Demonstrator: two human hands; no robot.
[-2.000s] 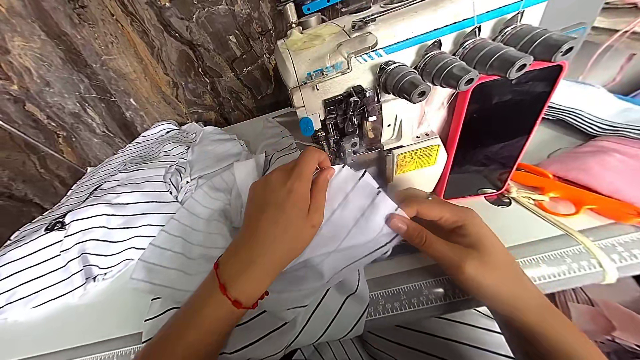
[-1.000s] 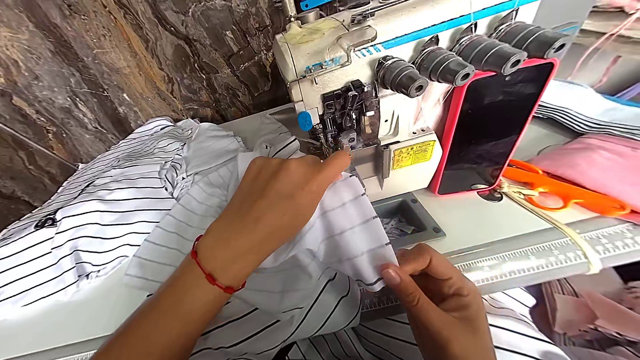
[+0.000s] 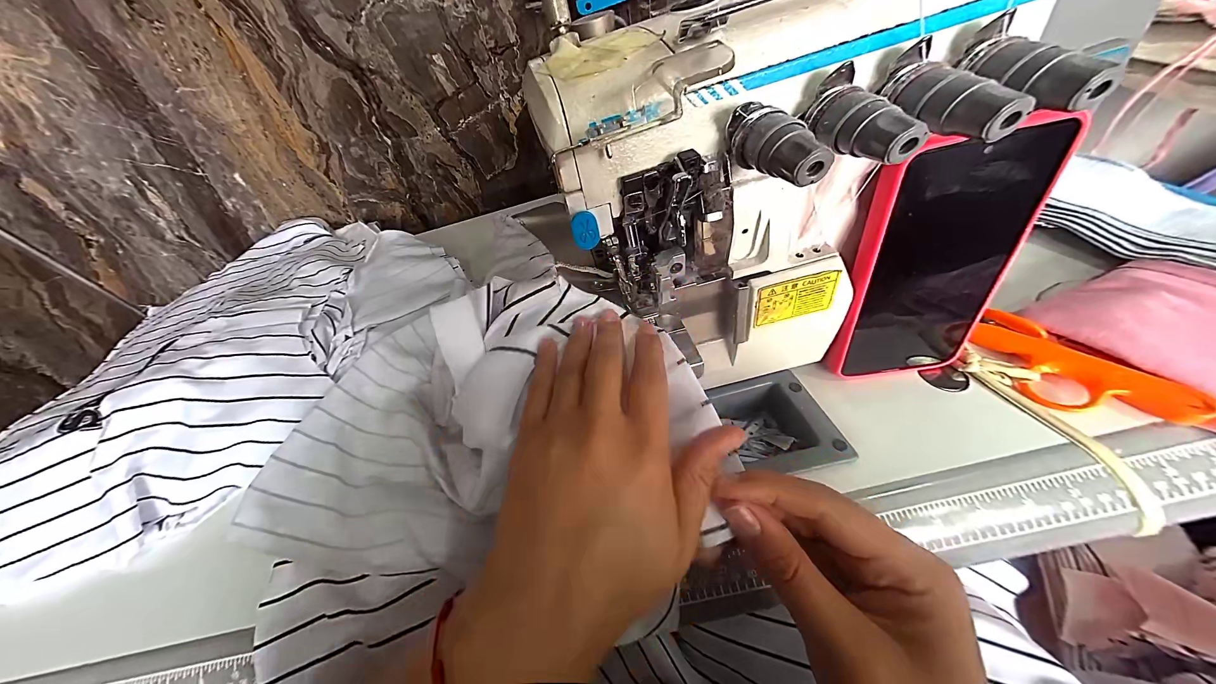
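My left hand [image 3: 598,475] lies flat, palm down, on the black-and-white striped fabric [image 3: 380,446], its fingers pointing at the overlock sewing machine [image 3: 636,123]. My right hand [image 3: 845,560] pinches the fabric's near right edge between thumb and forefinger, close to my left thumb. The fabric's upper end reaches the machine's presser foot area [image 3: 655,275]; whether it lies under the foot cannot be told. More of the cloth hangs over the table's front edge.
A smartphone in a red case [image 3: 959,247] leans on the machine. Orange-handled scissors [image 3: 1092,370] and pink fabric [image 3: 1130,313] lie right. A grey tray [image 3: 807,427] holds scraps. A ruler tape [image 3: 1045,494] runs along the front edge. Another striped pile [image 3: 190,399] lies left.
My left hand has moved from beside the presser foot down onto the fabric, nearer my right hand. My right hand still holds the fabric's edge.
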